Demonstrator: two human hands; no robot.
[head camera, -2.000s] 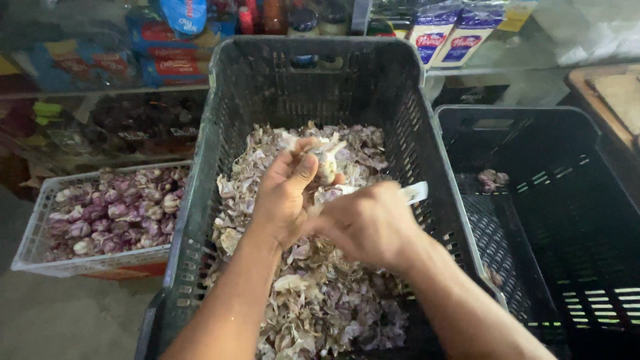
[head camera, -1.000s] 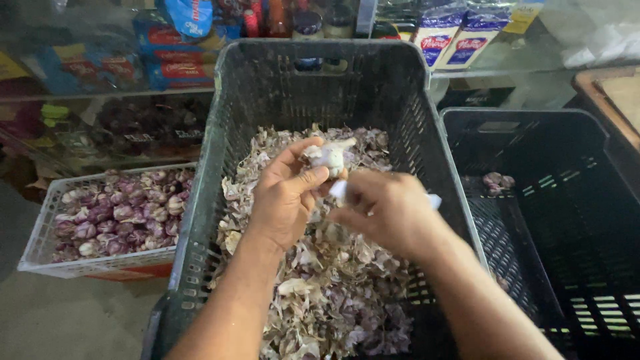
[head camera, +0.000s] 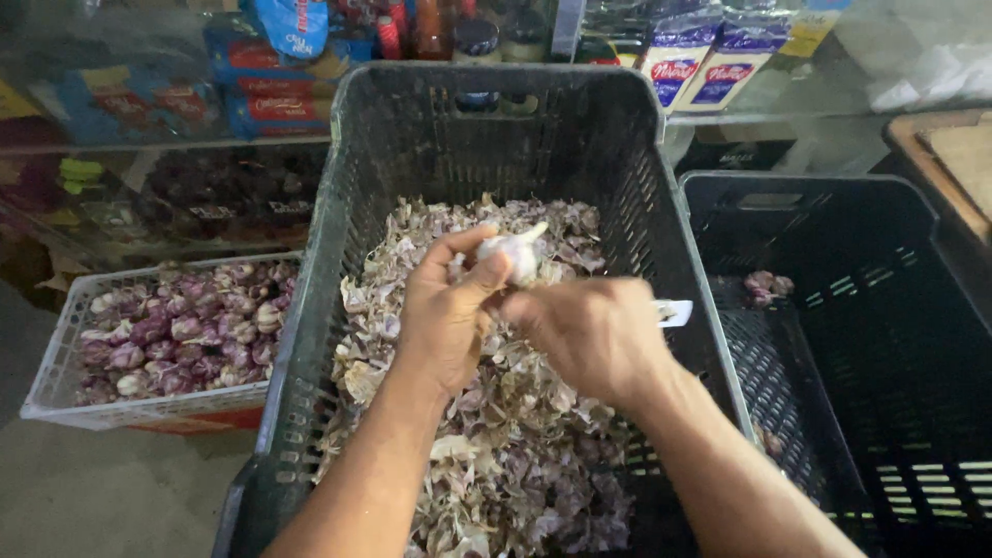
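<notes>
A whitish garlic bulb (head camera: 518, 257) with a short stem is held between the thumb and fingers of my left hand (head camera: 449, 306). Close by on its right, my right hand (head camera: 593, 333) is blurred and curled round a tool with a white end (head camera: 674, 313) that sticks out past the knuckles; its kind cannot be made out. Both hands are over a black plastic crate (head camera: 496, 143), above a thick layer of loose garlic skins (head camera: 496, 449).
At the left, a white plastic basket (head camera: 58, 380) holds many purple garlic bulbs (head camera: 174, 329). To the right is another black crate (head camera: 821, 186) with a few bulbs (head camera: 767, 287) in it. Behind are glass shelves with packaged goods (head camera: 271, 101); a wooden board (head camera: 930, 147) lies at the upper right.
The bulb has turned in my left hand, and its stem points up and to the right. My right hand keeps shifting beside it, with the white end of the tool pointing right.
</notes>
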